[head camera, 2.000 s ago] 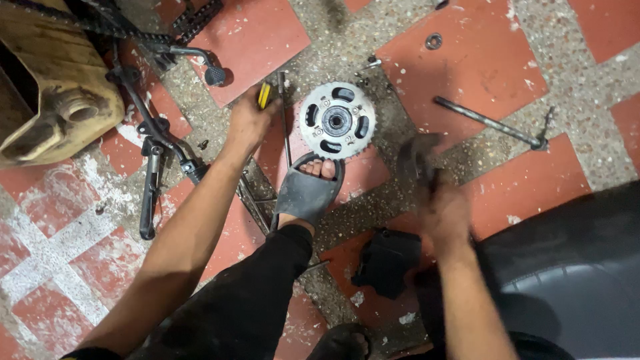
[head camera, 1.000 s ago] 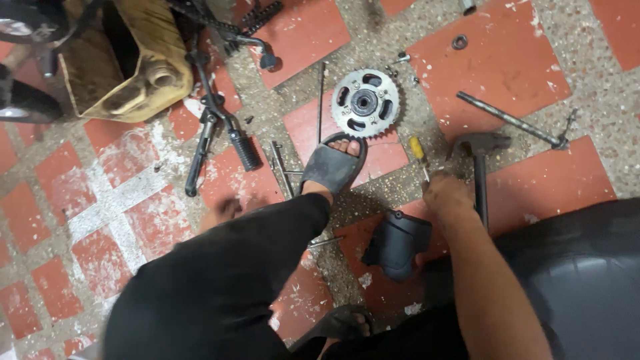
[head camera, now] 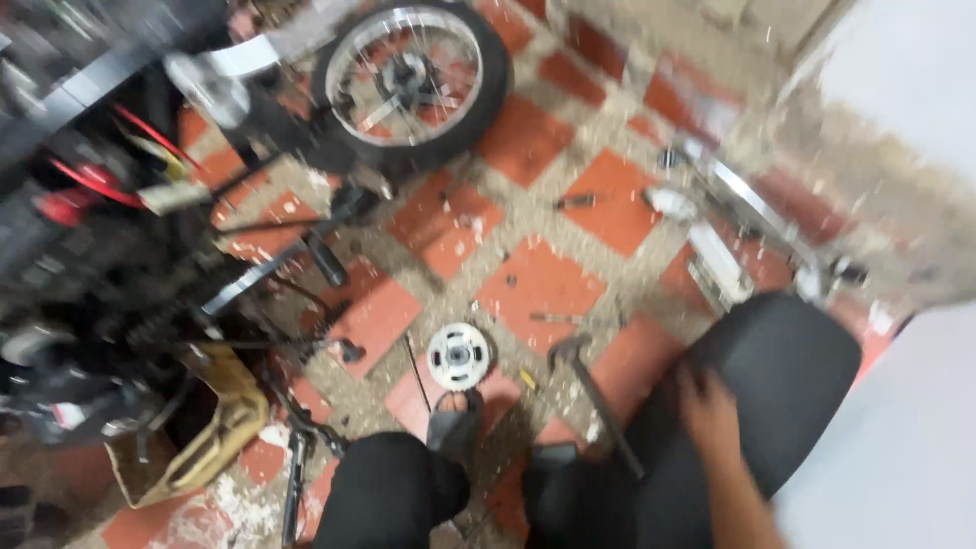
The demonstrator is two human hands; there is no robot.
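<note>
My right hand (head camera: 703,400) rests on the black motorcycle seat (head camera: 785,381), its fingers blurred, so their hold is unclear. My left hand is out of view. In front of my sandalled foot (head camera: 455,431) a rear sprocket (head camera: 459,356) lies flat on the tiles. A thin metal rod (head camera: 416,374) is at its left. The claw hammer (head camera: 598,400) lies on the floor between the sprocket and the seat, and a small yellow-handled tool (head camera: 528,380) lies between hammer and sprocket.
A motorcycle (head camera: 99,267) fills the left side, with a spoked wheel (head camera: 488,84) at the top. A tan plastic container (head camera: 229,442) is at lower left. A long rod (head camera: 572,319) lies past the hammer. A metal-and-white part (head camera: 717,259) sits near the wall at right.
The view has swung up and widened. My right hand has left the hammer and yellow-handled tool area and is on the seat. My left hand, seen earlier, is no longer in view.
</note>
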